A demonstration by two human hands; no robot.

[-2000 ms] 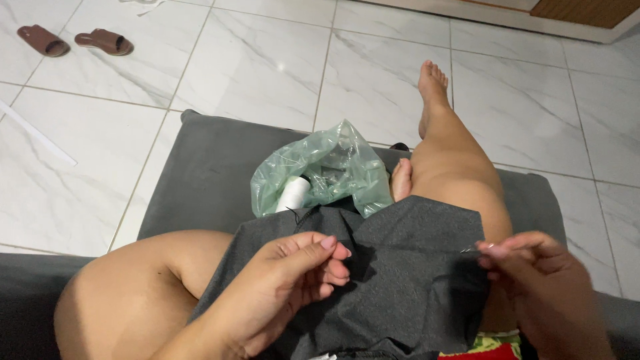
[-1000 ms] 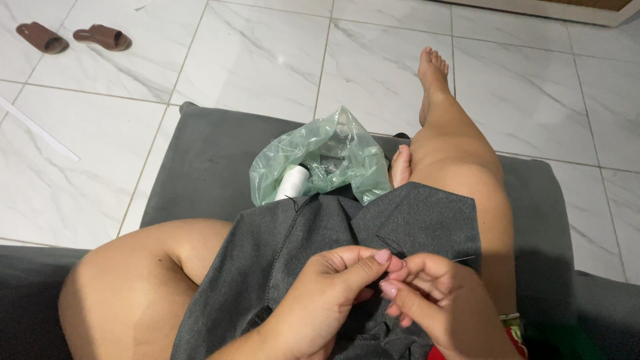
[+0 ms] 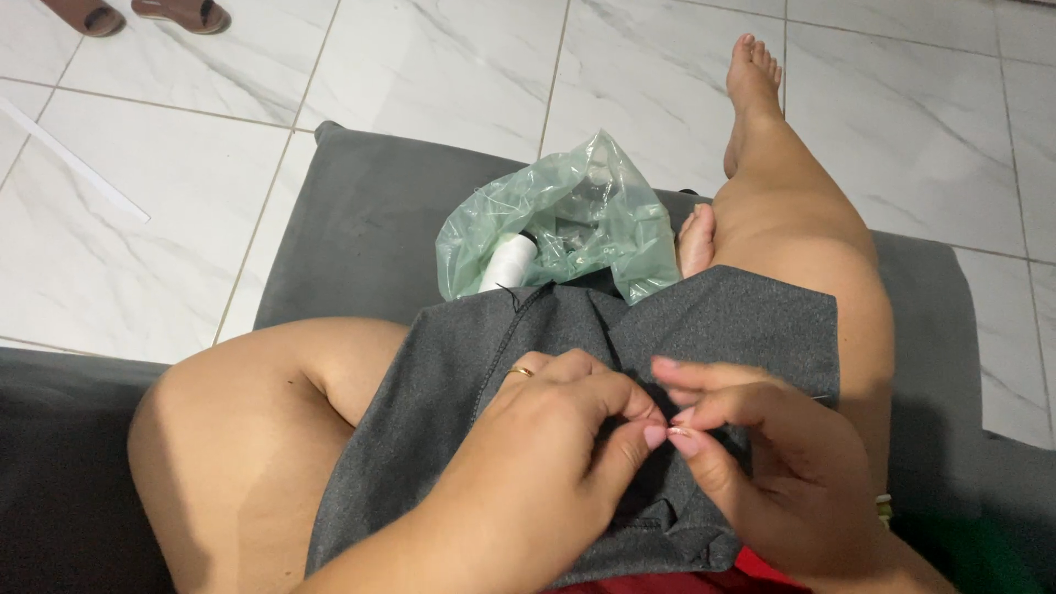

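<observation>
Dark grey cloth [image 3: 528, 346] with a stitched seam lies over the lap, loose dark thread ends [image 3: 513, 297] at its top edge. Above it, my left hand [image 3: 569, 429], a ring on one finger, brings thumb and index finger together. The thumb and index fingertips of my right hand [image 3: 759, 445] meet them, its other fingers partly spread. Anything between the fingertips is too small to make out. A thin, shiny, pin-like piece [image 3: 817, 398] shows at the cloth's right edge. Beyond the cloth, a white thread cone [image 3: 507, 262] leans in a translucent green plastic bag [image 3: 478, 223].
The bag rests on a grey upholstered seat [image 3: 363, 214], between the wearer's bare legs. Brown sandals [image 3: 181, 12] and a white strip [image 3: 74, 161] lie on the marbled tile floor at left. Red fabric [image 3: 759, 569] shows beneath the cloth's lower edge.
Two seconds ago my hands were wide apart over the cloth; a second ago their fingertips had come together, and they still meet now. My left hand has since turned, its back more toward the view.
</observation>
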